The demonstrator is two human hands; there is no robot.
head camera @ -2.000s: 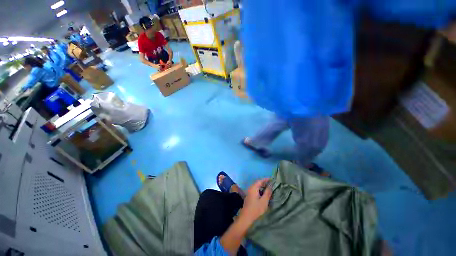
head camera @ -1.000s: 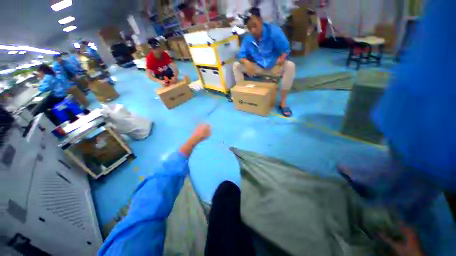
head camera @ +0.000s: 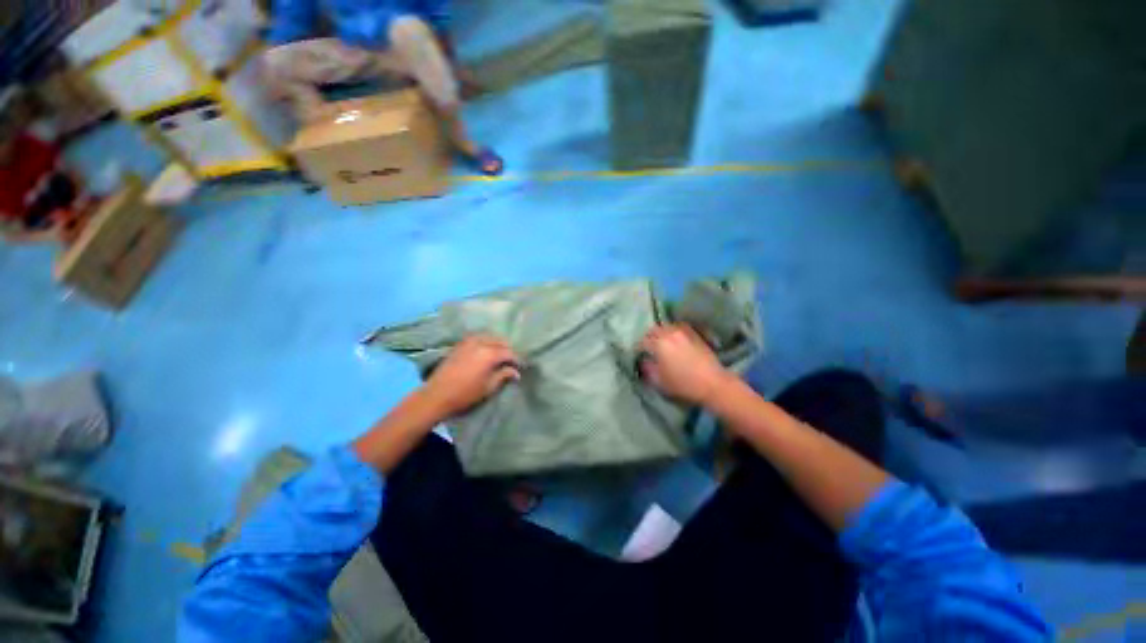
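Observation:
A wrinkled green woven bag (head camera: 566, 389) lies in front of me at my knees, with a pointed corner out to the left and a bunched end at the right. My left hand (head camera: 478, 373) grips the bag's left part. My right hand (head camera: 679, 364) grips it near the bunched right end. Whether a carton is inside the bag cannot be told.
A seated person's legs (head camera: 427, 82) are behind a brown carton (head camera: 377, 151). A green parcel (head camera: 656, 88) stands beyond the bag. A large green stack (head camera: 1024, 138) is at right, with another person's legs (head camera: 1056, 415) below. Green bags (head camera: 365, 597) lie by my left leg.
My view has turned right and down. My left hand has come from empty air onto the bag, and both hands now hold it. The bag has moved to between my knees.

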